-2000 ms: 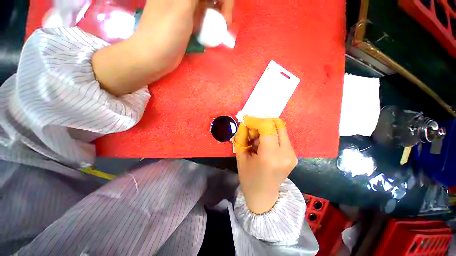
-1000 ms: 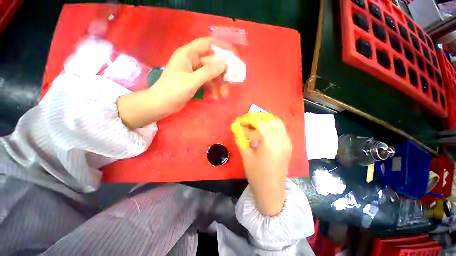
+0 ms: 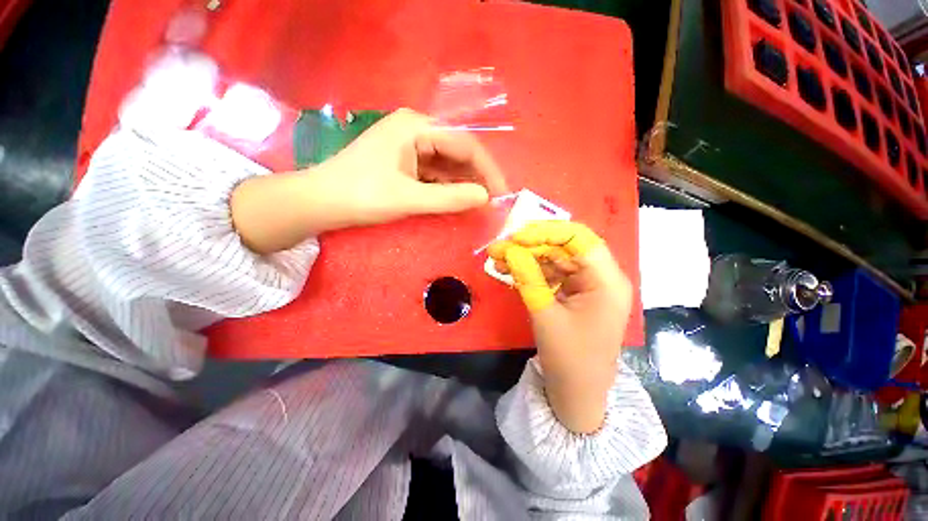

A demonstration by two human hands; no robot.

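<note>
The round dark part (image 3: 448, 300) lies on the red mat (image 3: 377, 300), in front of both hands and touched by neither. My left hand (image 3: 412, 178) pinches a small clear film (image 3: 503, 199) at its fingertips. My right hand (image 3: 570, 280), with yellow finger cots, is closed on a small white wiping cloth (image 3: 496, 270), mostly hidden by its fingers. The white plastic card (image 3: 534, 211) shows behind the right fingers, its slotted end uncovered. Clear film sheet (image 3: 473, 97) lies beyond my left hand.
A ragged green piece (image 3: 321, 137) and shiny film (image 3: 239, 114) lie on the mat's left. Right of the mat are a folded white pad (image 3: 674, 256), a clear bottle (image 3: 758, 288), a blue bin (image 3: 850, 326) and film scraps (image 3: 682, 351). A red parts tray (image 3: 814, 92) stands beyond.
My left hand has moved from the clear sheet towards my right hand. The large white piece at its fingers is gone from view. The dark part stays on the mat; the view has shifted.
</note>
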